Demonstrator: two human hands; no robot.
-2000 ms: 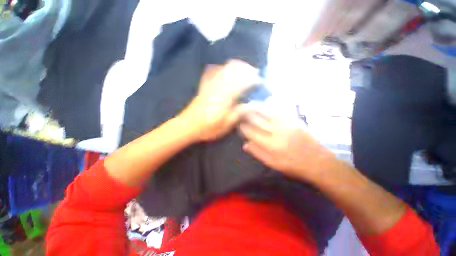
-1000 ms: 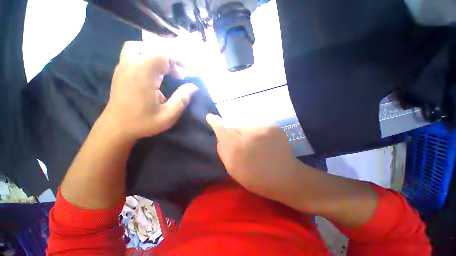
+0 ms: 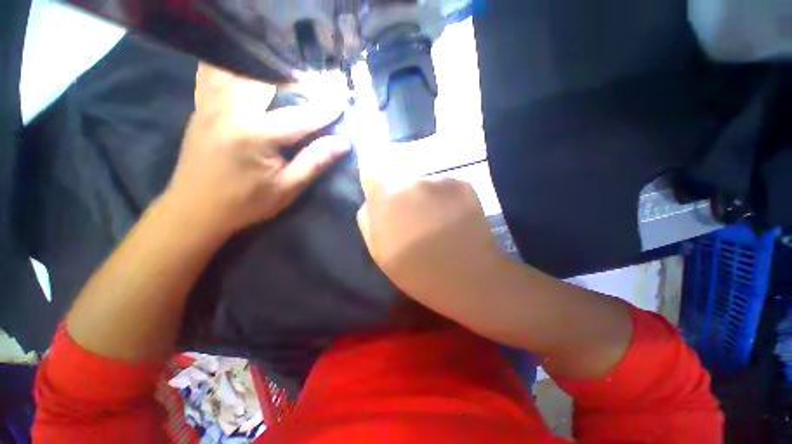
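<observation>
A black fabric panel (image 3: 287,269) lies under my hands and runs from the needle area down to my lap. My left hand (image 3: 252,147) lies on the cloth left of the needle, thumb and forefinger near the presser foot (image 3: 351,87). My right hand (image 3: 425,221) holds the cloth's right edge just below, its forefinger pointing up toward the foot. The glare of the lamp hides the fingertips and the exact needle point. A dark cylindrical attachment (image 3: 408,95) hangs right of the needle.
More black cloth (image 3: 573,139) lies right of the needle and hangs over the table edge. A ruler scale (image 3: 673,208) shows at the front edge, with a small black object (image 3: 731,210) beside it. A red basket (image 3: 178,416) of scraps is below left, a blue crate (image 3: 729,290) below right.
Two seconds ago both hands were on the cloth away from the needle; it now lies at the needle. Since one second ago, my right forefinger has extended upward to the foot and my left fingers have closed in.
</observation>
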